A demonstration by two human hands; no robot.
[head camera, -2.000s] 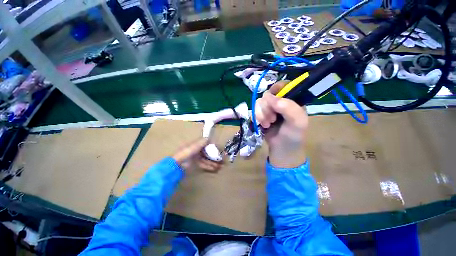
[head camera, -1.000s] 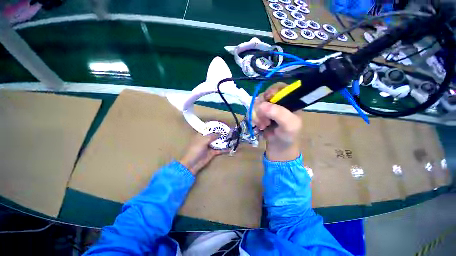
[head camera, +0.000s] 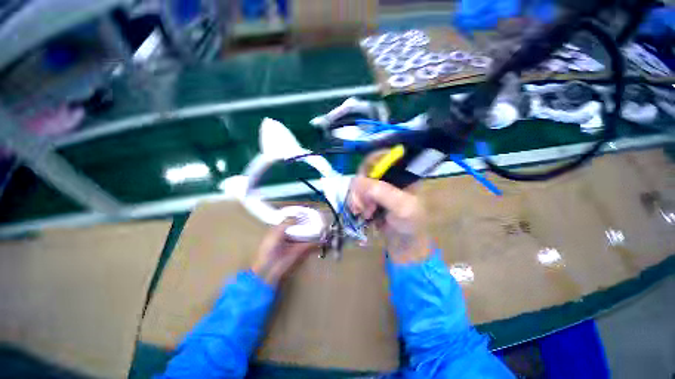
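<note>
The frame is blurred by motion. My left hand holds the white headphones by one ear cup, above the cardboard mat. The headband points away from me, with a pointed ear shape on top. My right hand grips the black screwdriver with its yellow stripe. The silver screwdriver nose is at the right side of the ear cup. Whether its tip touches the cup is too blurred to tell.
Cardboard mats line the near bench edge. Beyond them, more headphones lie on the green conveyor. Several white speaker covers lie on a brown board. A black cable and a blue hose loop at the right. A blue bin is below the bench.
The left hand has gone from beside the headphones to holding the ear cup, with its slotted face turned up a second ago. The headphones and screwdriver now appear further left; the view has also shifted.
</note>
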